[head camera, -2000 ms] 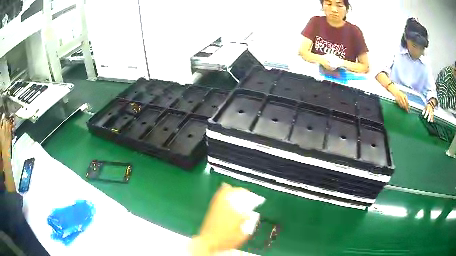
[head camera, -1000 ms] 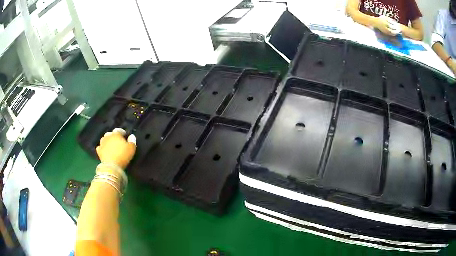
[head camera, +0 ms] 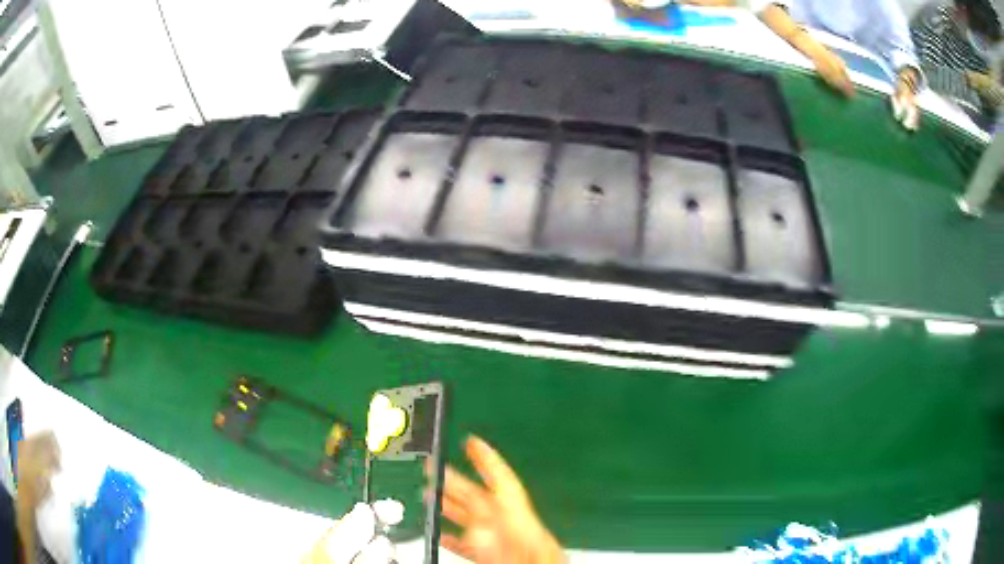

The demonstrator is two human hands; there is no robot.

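A phone middle frame (head camera: 423, 427) is held upright at the lower centre, with a yellow patch at its top end. My left hand (head camera: 358, 533), with white finger cots, grips its lower left side and is cut off by the bottom edge. My right hand (head camera: 501, 509) is beside the frame's right edge with fingers spread; some fingertips are behind the edge, and contact is unclear. A second frame (head camera: 275, 436) lies on the green surface to the left. A smaller-looking frame (head camera: 86, 356) lies farther left.
A tall black tray stack (head camera: 573, 300) stands beyond my hands. A lower blister tray (head camera: 209, 289) is left of it. Blue film lies lower left (head camera: 110, 518) and lower right (head camera: 853, 548). Another person's hand (head camera: 36, 468) is at the left edge; other people are across the line.
My left hand has come back from the left tray to the lower centre and now holds a frame. My right hand has come into view. The view has shifted to the right.
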